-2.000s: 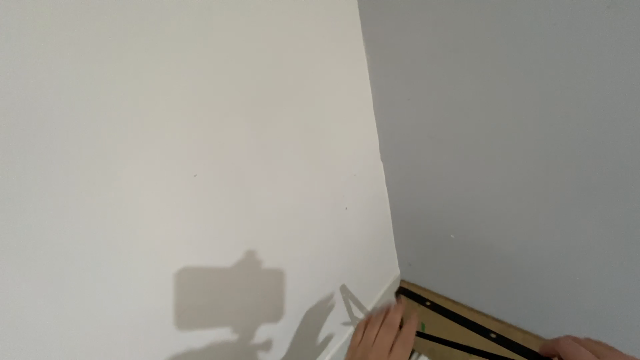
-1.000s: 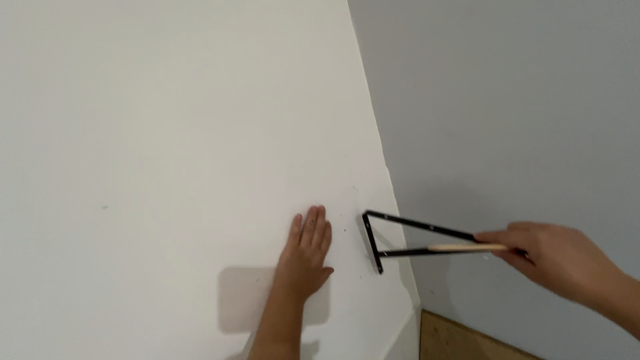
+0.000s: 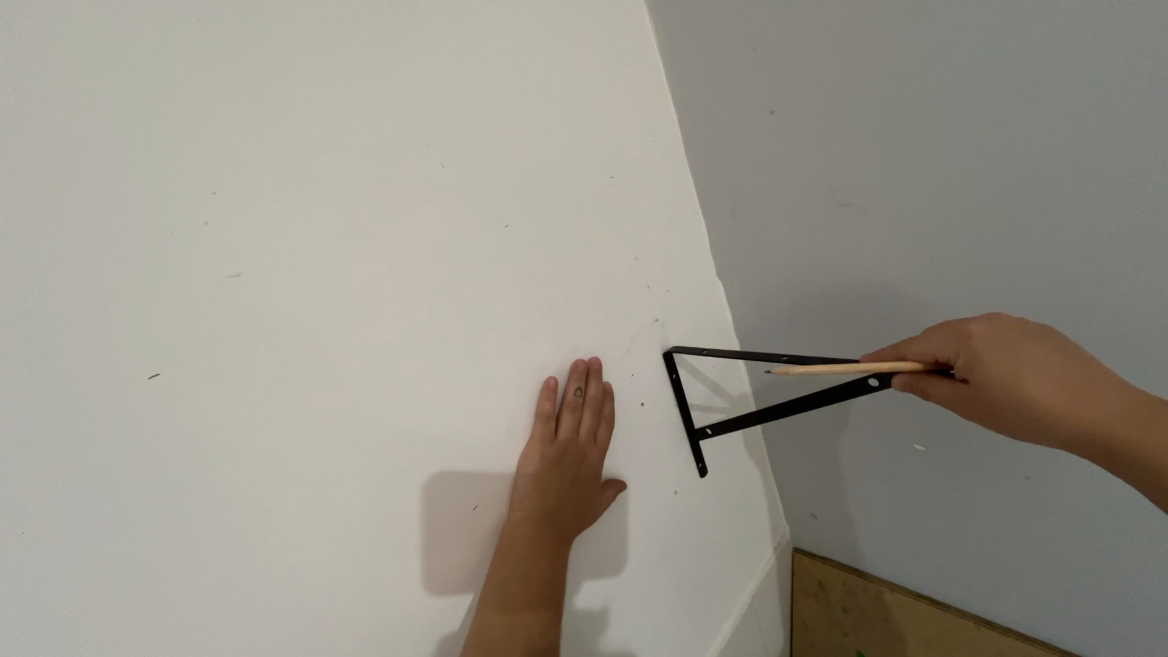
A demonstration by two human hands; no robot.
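Observation:
My left hand (image 3: 564, 456) lies flat against the white wall (image 3: 365, 228), palm down, fingers pointing up and holding nothing. To its right, my right hand (image 3: 985, 374) grips the far end of a black metal shelf bracket (image 3: 794, 406) together with a wooden pencil (image 3: 839, 369). The bracket's short, holed arm is at the white wall close to the corner; whether it touches all along cannot be told. The pencil's sharpened tip points left, inside the bracket's triangle.
A grey wall (image 3: 912, 201) meets the white one at a corner on the right. Several small dark marks are on the white wall. Below, a wooden board (image 3: 894, 607) sits at the foot of the grey wall, beside a white baseboard (image 3: 753, 602).
Two seconds ago both hands were low by the wooden board, with the bracket there. Since then the bracket has come up to the white wall, and my left hand has come to rest on that wall.

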